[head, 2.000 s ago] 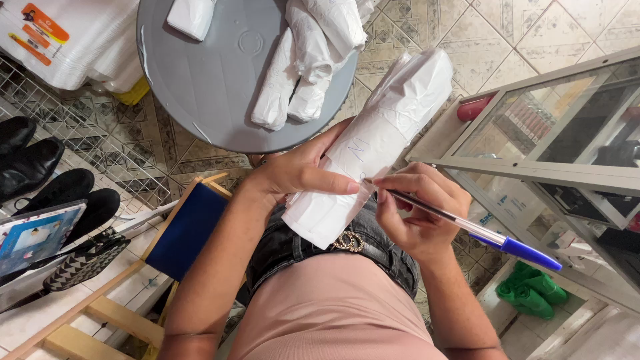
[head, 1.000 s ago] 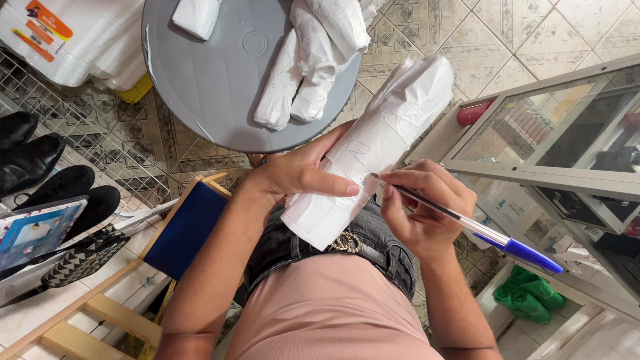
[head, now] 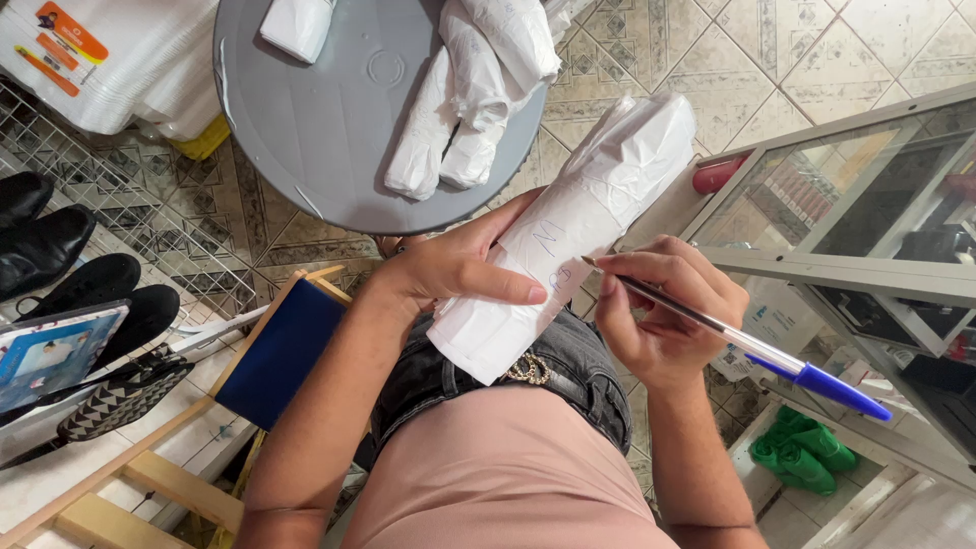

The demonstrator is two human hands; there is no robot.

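My left hand [head: 473,267] grips a white plastic roll [head: 610,175] near its lower end, thumb across the top and fingers hidden beneath. The roll slants up to the right in front of my waist and bears blue handwritten marks. Between the thumb and fingers of my right hand [head: 663,305] is a ballpoint pen [head: 717,328], its blue cap [head: 842,393] on the rear end. The pen's tip is at the roll's right side, close to the marks; whether it touches is unclear. Similar white rolls [head: 476,84] lie on a round grey lid [head: 320,130].
At the left are stacked white foam trays [head: 137,69], a wire rack [head: 130,183], black shoes [head: 46,244] and a blue panel in a wooden frame [head: 282,351]. A glass-doored cabinet [head: 839,274] stands at the right, with a green plastic bundle [head: 801,450] low beside it.
More blue marks now show on the roll below the first letter-like mark. My right hand and the pen tip have shifted slightly up, away from my left thumb.
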